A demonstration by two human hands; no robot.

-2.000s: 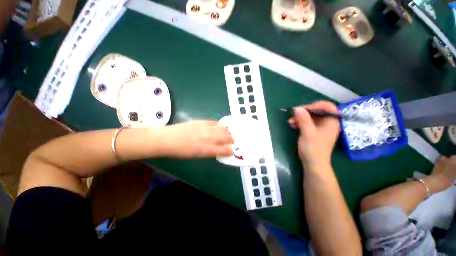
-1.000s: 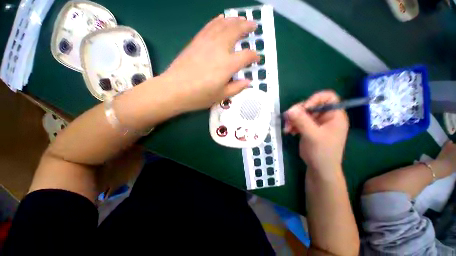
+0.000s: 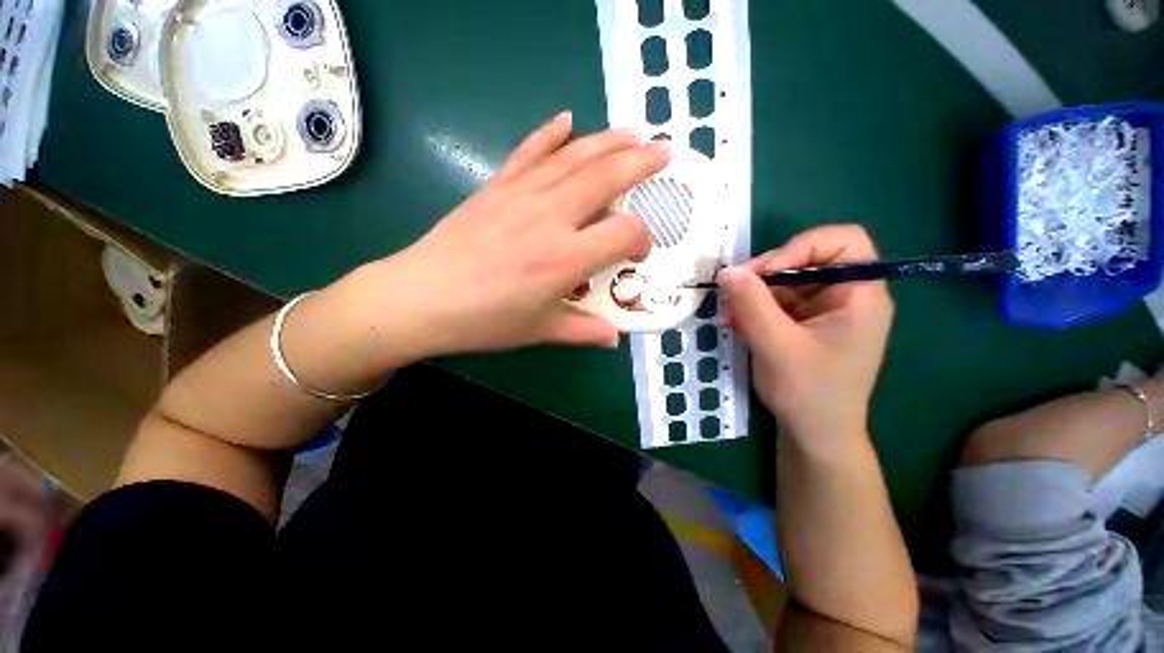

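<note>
A cream housing [image 3: 677, 236] with a slotted round grille and brown printed figures lies grille side up on the white die-cut strip [image 3: 693, 383]. My left hand [image 3: 536, 242] rests over its left part, fingers spread on the shell, palm down, hiding that side. My right hand [image 3: 817, 319] holds slim black tweezers [image 3: 881, 269] like a pen. Their fine tip is at the housing's lower right, by the printed figures. Whether the tip holds a small part is too small to tell.
Two cream housings [image 3: 262, 109] overlap at the upper left, inside up. A blue bin [image 3: 1072, 306] of white rings [image 3: 1079, 198] stands at the right. White strips [image 3: 19, 89] lie far left. An open cardboard box [image 3: 77, 338] is at lower left. Another person's arm [image 3: 1053, 421] is at the right.
My left hand has come down from the strip onto the housing's left side. The tweezers' tip has moved onto the housing's lower right. The view has moved closer.
</note>
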